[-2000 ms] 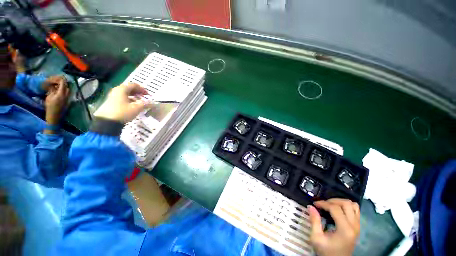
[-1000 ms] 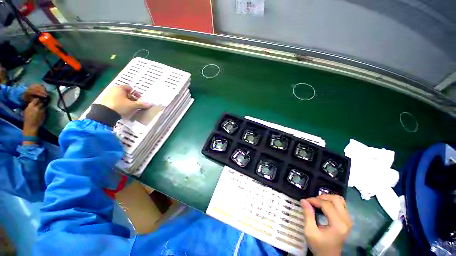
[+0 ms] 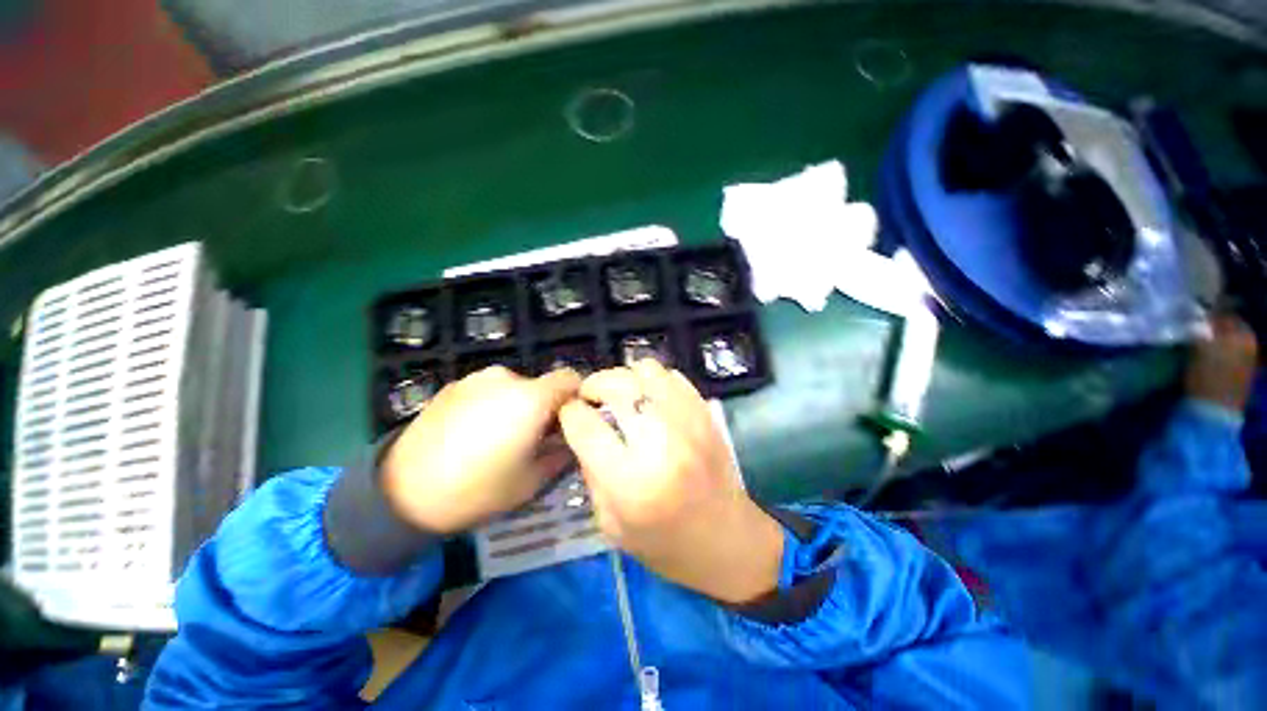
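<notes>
My left hand point(image 3: 475, 447) and my right hand point(image 3: 667, 475) meet at the fingertips over the front row of the black foam tray point(image 3: 521, 308). The fingers are pinched together; anything small between them is hidden. Small dark and metallic watch housings, such as one at the back right point(image 3: 707, 283), sit in the tray pockets. The hands cover some front pockets. A white slotted plate point(image 3: 535, 539) lies in front of the tray, partly under my hands. Another white edge point(image 3: 563, 250) shows behind the tray.
A stack of white slotted plates point(image 3: 104, 431) stands at the left. Crumpled white tissue point(image 3: 806, 229) lies right of the tray, with a syringe point(image 3: 913, 364) near it. A blue disc point(image 3: 973, 271) bears a clear bag. Another person's hand point(image 3: 1223, 364) is at the far right.
My left hand has left the plate stack and come to my right hand over the tray. The view has turned right, bringing the blue disc, syringe and another person's hand into fuller view.
</notes>
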